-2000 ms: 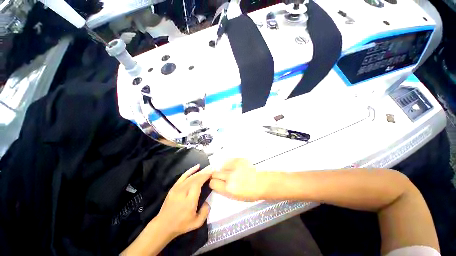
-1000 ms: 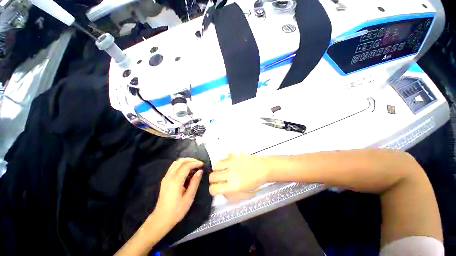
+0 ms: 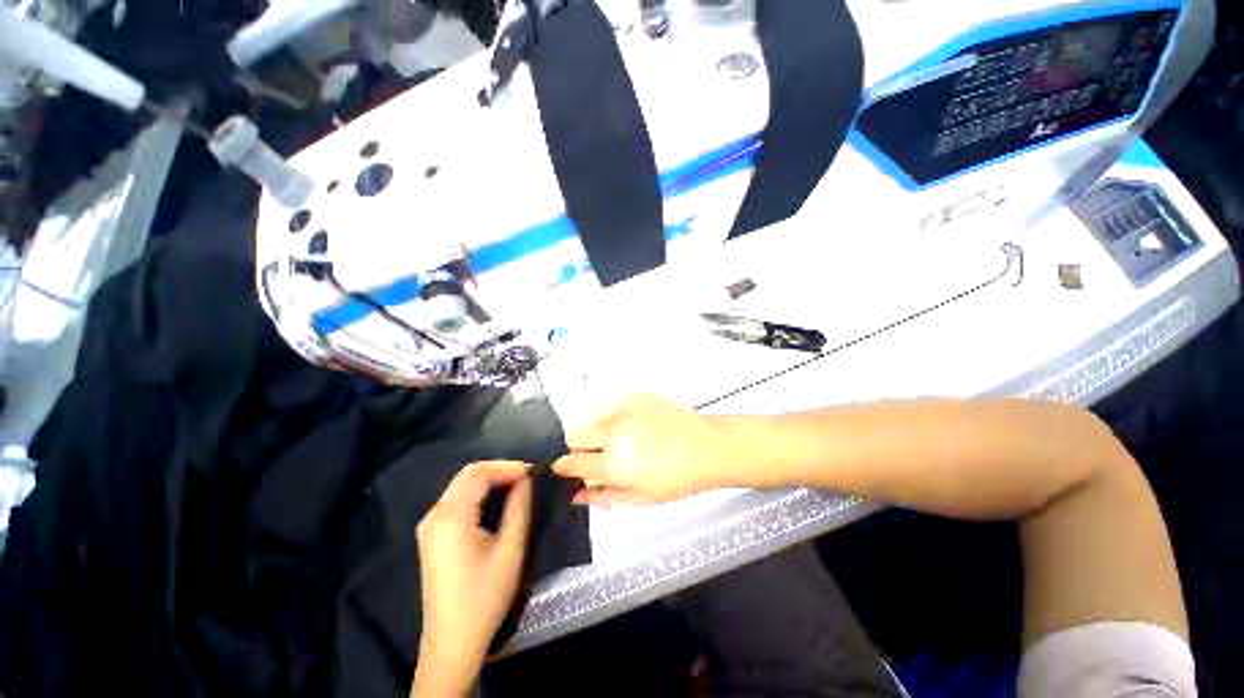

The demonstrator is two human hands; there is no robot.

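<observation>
A black garment (image 3: 246, 477) lies in a large heap left of the needle, its right edge on the white machine bed. My left hand (image 3: 471, 539) pinches the cloth near that edge between thumb and fingers. My right hand (image 3: 634, 453) is just to its right, fingertips closed on the same edge. The presser foot and needle area (image 3: 508, 361) of the white sewing machine (image 3: 396, 246) is just above my hands, at the cloth's upper edge. Whether the foot is down cannot be told.
Dark thread snips (image 3: 764, 331) lie on the machine bed (image 3: 873, 307), with a small brown piece (image 3: 741, 288) near them. Two black fabric strips (image 3: 600, 137) hang over the machine head. A control panel (image 3: 1023, 96) is at the upper right, a pale post (image 3: 253, 153) at the upper left.
The view has shifted, so the machine sits further left. My left thumb and fingers have come together on the cloth. My right hand's fingertips now meet the edge beside them. The printed patch no longer shows.
</observation>
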